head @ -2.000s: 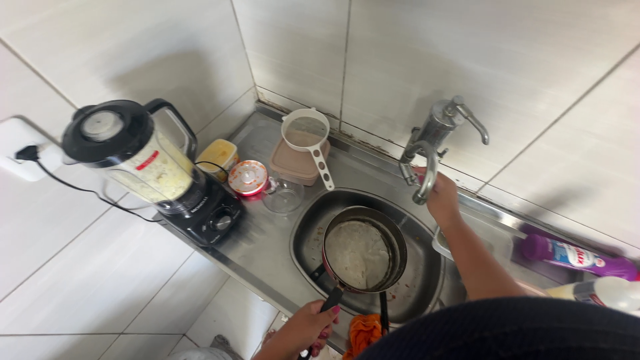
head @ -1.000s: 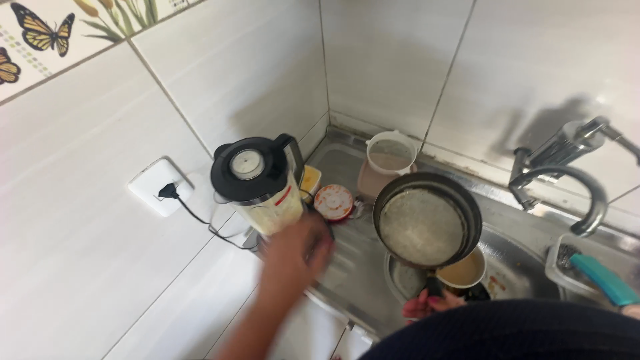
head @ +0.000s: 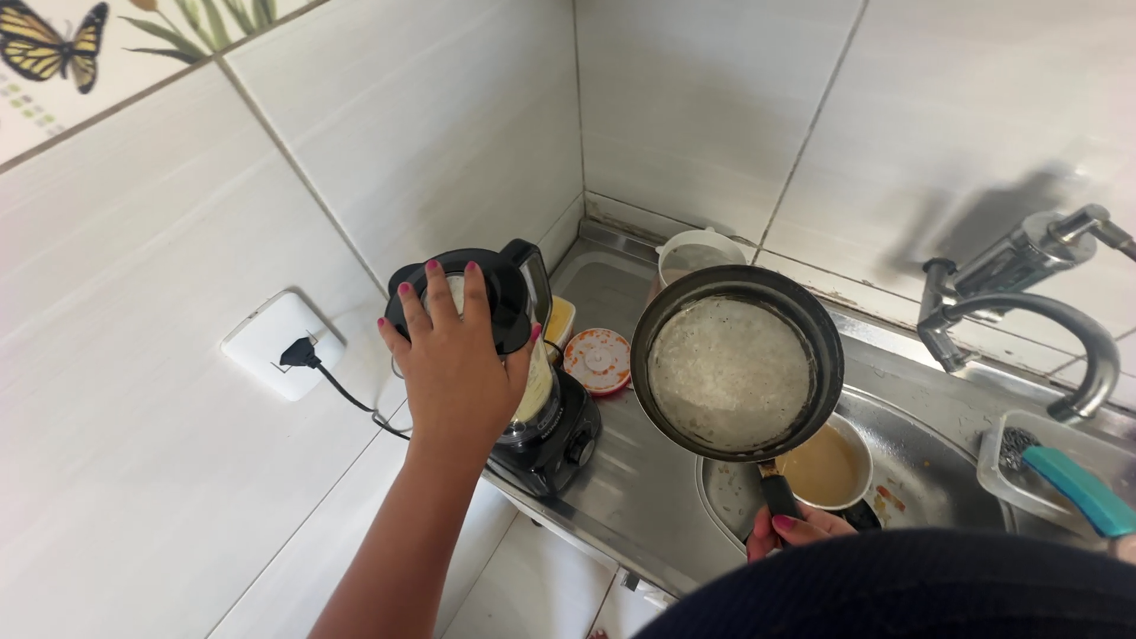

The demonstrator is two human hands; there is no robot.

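Note:
My left hand (head: 457,355) lies with spread fingers on the black lid (head: 506,306) of a blender, its thumb at the lid's edge. Pale yellowish contents show in the clear jar (head: 537,386), which sits on a black base (head: 555,444). My right hand (head: 794,530) grips the black handle of a dark frying pan (head: 650,399) and holds it above the sink's left edge. A cloudy whitish layer (head: 732,373) covers the pan's bottom. Under the pan, a light pot with tan liquid (head: 825,466) stands in the steel sink (head: 941,470).
A chrome faucet (head: 1029,302) arches at the right. Beside the sink, a clear tub (head: 998,479) holds a metal scourer and a teal-handled item (head: 1078,488). A red-and-white round lid (head: 599,359), a yellow tub (head: 559,319) and a white strainer (head: 701,248) are behind. The black plug (head: 300,353) is in the wall outlet.
The pan has risen from the sink and passed from my left hand to my right, which was at the faucet. My left hand has moved onto the blender lid. The view has swung left.

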